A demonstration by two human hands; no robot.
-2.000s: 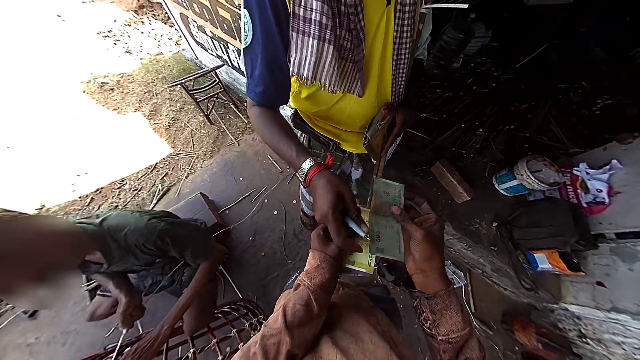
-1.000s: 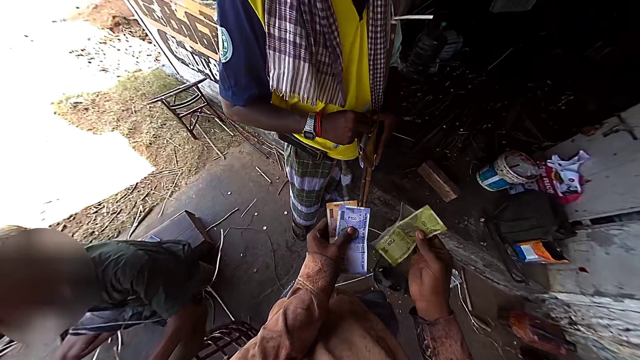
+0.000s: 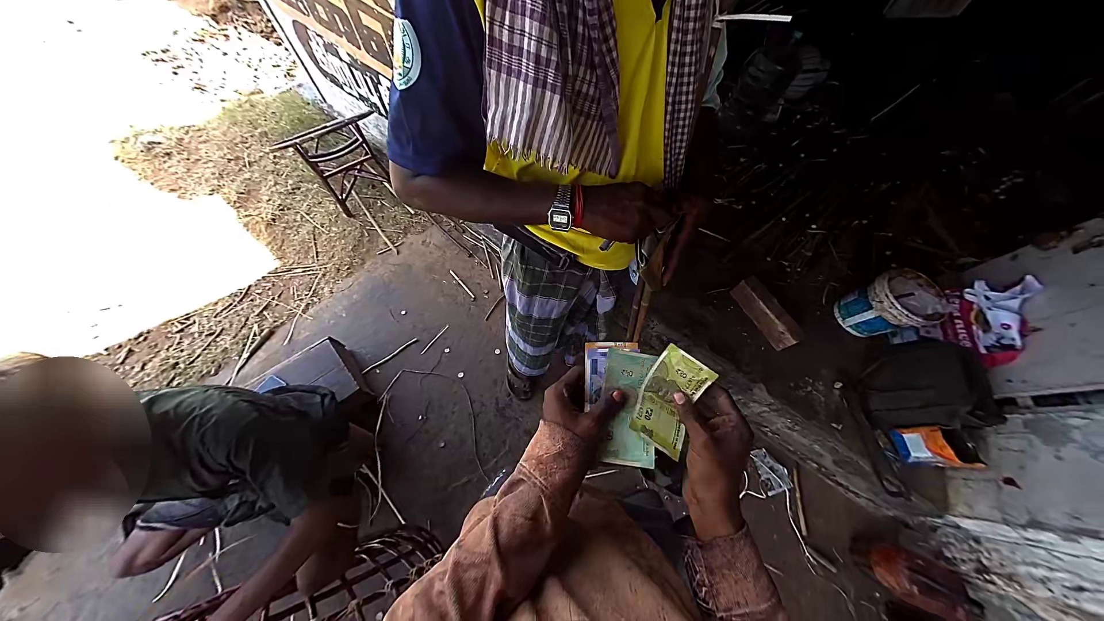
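Observation:
My left hand (image 3: 576,407) grips a small stack of banknotes, with its thumb on a green banknote (image 3: 628,405). Behind that one show the edges of a blue banknote (image 3: 594,376) and an orange one. My right hand (image 3: 718,448) pinches a yellow-green banknote (image 3: 671,398), which overlaps the green one's right side. Facing me stands a person in a yellow and navy shirt (image 3: 438,95), with a checked cloth (image 3: 552,86) round the neck. That person's hands are together at the waist, and what they hold cannot be made out clearly.
At the lower left another person (image 3: 233,440) bends over a woven cane frame (image 3: 379,561). A cane stool frame (image 3: 341,159) stands at the upper left. Cane strips lie on the floor. To the right are a wood block (image 3: 766,312), a bucket (image 3: 907,297) and a dark bag (image 3: 927,384).
Two seconds ago the standing person's hand was at the banknotes with mine; it is now back at the waist. Since one second ago my hands have come together, and a green banknote now lies atop the blue one.

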